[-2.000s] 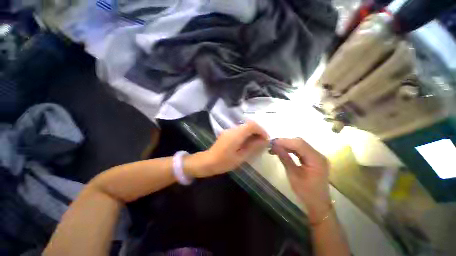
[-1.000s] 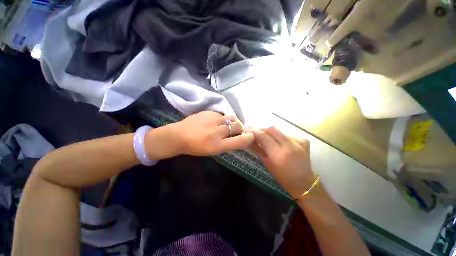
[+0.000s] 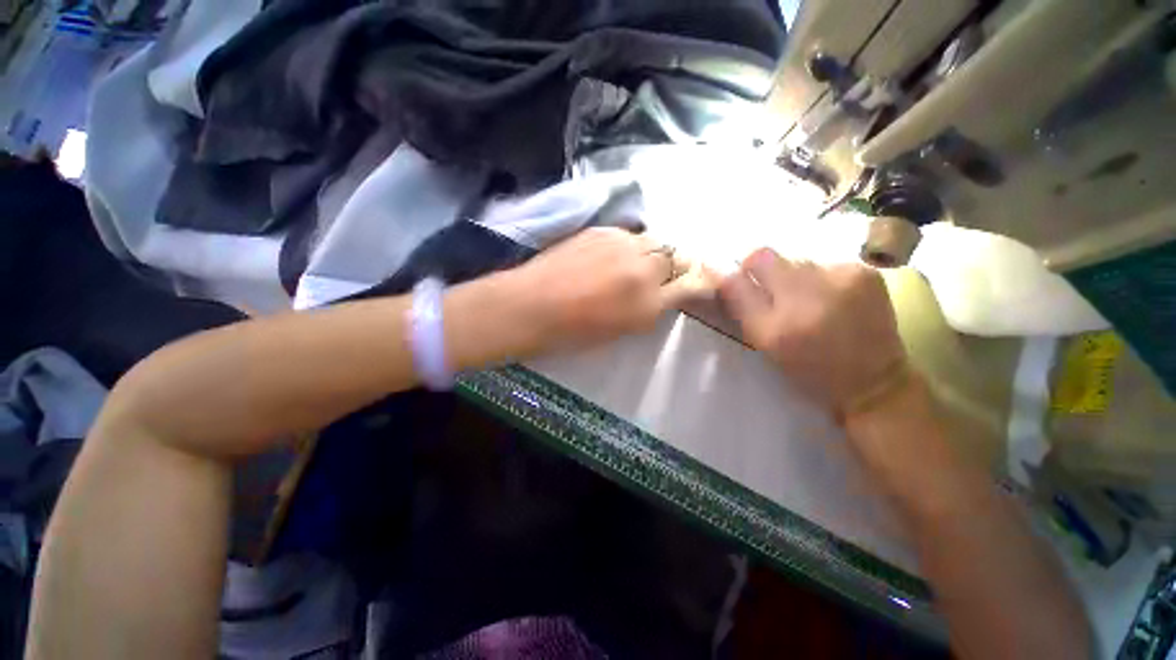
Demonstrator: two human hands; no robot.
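Note:
My left hand (image 3: pixel 600 286) and my right hand (image 3: pixel 819 320) meet over the white machine table (image 3: pixel 696 419), in front of the needle area. Their fingertips are close together; whether something small is pinched between them is blurred and cannot be told. A garment bundle with dark grey panels (image 3: pixel 387 77) and pale grey panels (image 3: pixel 393 213) lies at the upper left, its pale edge reaching my left hand. The beige sewing machine head (image 3: pixel 1019 142) stands at the upper right, its presser foot (image 3: pixel 806 161) in strong lamp glare.
The table's dark green edge with a ruler scale (image 3: pixel 645 467) runs diagonally below my hands. A yellow label (image 3: pixel 1086 371) and a white strip (image 3: pixel 1032 400) are at the right. Small tools lie at the lower right. Grey cloth (image 3: pixel 58 387) hangs at the far left.
Both hands have moved up and right, from the table's edge onto the table closer to the needle. The view has shifted slightly. The garment bundle remains at the upper left.

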